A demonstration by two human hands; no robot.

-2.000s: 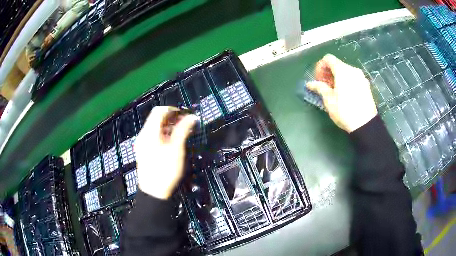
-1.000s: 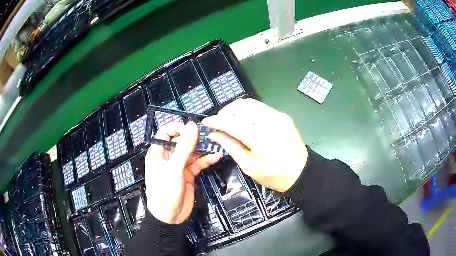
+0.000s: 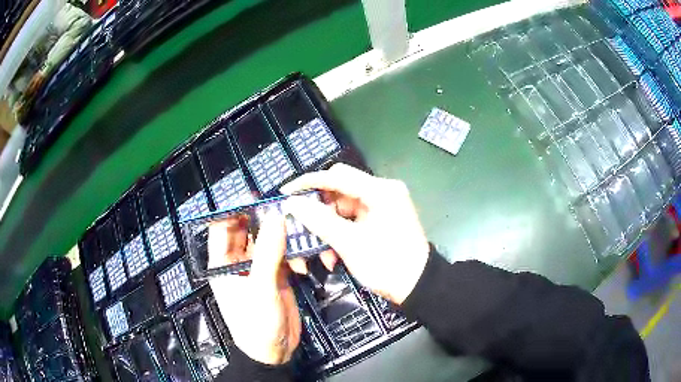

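Observation:
A slim dark front housing [image 3: 196, 242] with a clear window is held over the black blister tray [image 3: 328, 153], lying nearly level. My left hand [image 3: 261, 298] grips it from below, with the thumb on its face. My right hand [image 3: 366, 231] is at its right end, with fingers on a pale keypad [image 3: 305, 240] that lies at that end of the housing. The fingers hide part of the keypad, so its exact seating cannot be told. Housings with bright key grids fill the tray's upper row. A keypad stack [image 3: 445, 130] lies on the bench right of the tray.
A clear blister tray [image 3: 590, 127] lies at the right, with a keypad supply pack [image 3: 650, 45] beyond it. Other black trays [image 3: 52, 321] stand at the left and beyond the green strip. A metal upright [image 3: 386, 30] rises at the back. A person's sleeve [image 3: 63, 37] shows at upper left.
My right hand has come from the keypad stack to the housing, bringing a keypad. The housing has turned more level and its window faces me. The view has shifted slightly.

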